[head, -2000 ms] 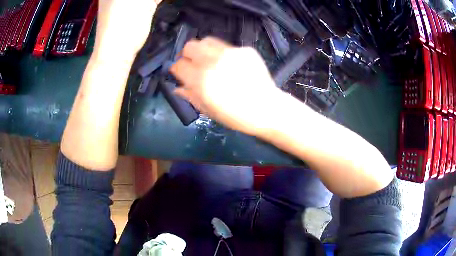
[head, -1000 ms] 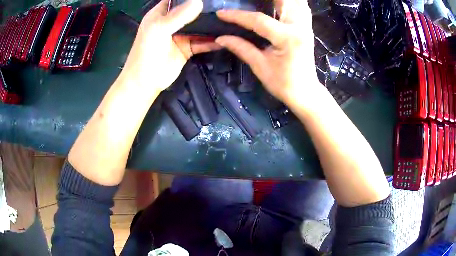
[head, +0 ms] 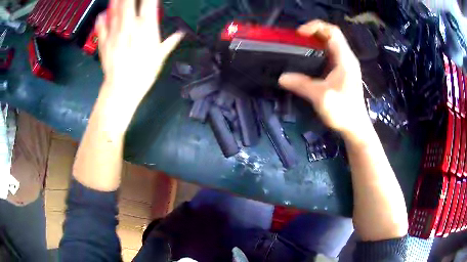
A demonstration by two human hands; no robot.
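My right hand (head: 335, 87) grips a red radio unit (head: 274, 37) by its right end, above the heap. The unit's red edge is at the top and its black face is towards me; motion blurs it. My left hand (head: 128, 46) is at the upper left, fingers spread and thumb out, over another red unit (head: 91, 43) that it mostly covers; contact is unclear. Plain black battery covers (head: 223, 132) lie loose on the green tabletop below the held unit. A small black keypad piece (head: 320, 147) lies right of them.
A row of red units (head: 61, 18) stands at the far left, with a single red and black unit (head: 41, 59) nearer. Stacked red units (head: 445, 199) line the right side. A glossy black keypad heap (head: 409, 77) lies beyond my right forearm. The table's front edge (head: 205, 192) runs across below.
My left hand has let go of the unit and moved left to the waiting units. My right hand alone holds the unit, now lower and further right. The view has shifted and tilted.
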